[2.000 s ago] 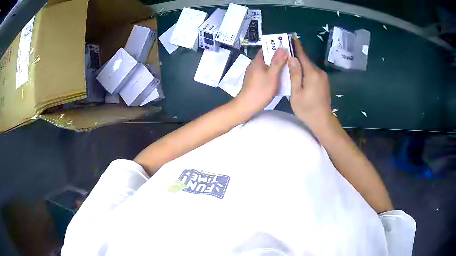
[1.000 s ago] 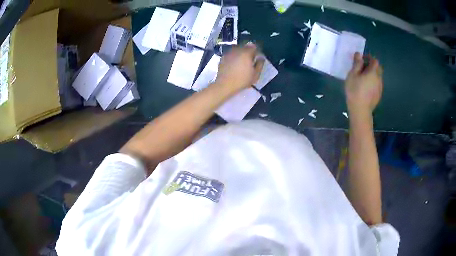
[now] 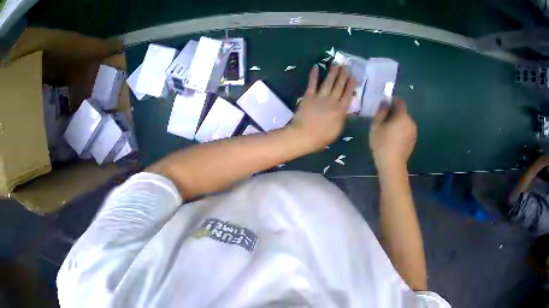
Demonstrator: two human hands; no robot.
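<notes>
Two white retail boxes lie side by side on the green bench, front right of centre. My left hand [image 3: 325, 114] lies over the left box [image 3: 360, 67], fingers spread and partly covering it. My right hand [image 3: 393, 133] has thumb and curled fingers at the near end of the right box [image 3: 380, 78]; the fingertips are blurred. More white retail boxes [image 3: 265, 105] lie loose left of my left hand, several at varied angles. One standing box [image 3: 235, 62] shows a dark front. My left forearm covers the near edges of some.
A brown shipping carton [image 3: 23, 120] with open flaps stands at left, with white boxes [image 3: 84, 127] inside. Small white scraps [image 3: 341, 160] are scattered on the bench [image 3: 463, 120]. A pale rail [image 3: 265, 21] runs along the far side. Another person's arm [image 3: 530, 174] shows at right.
My left hand has left the loose boxes and moved right onto the paired boxes. The pair is turned slightly; my right hand stays at its near right end. The view has shifted.
</notes>
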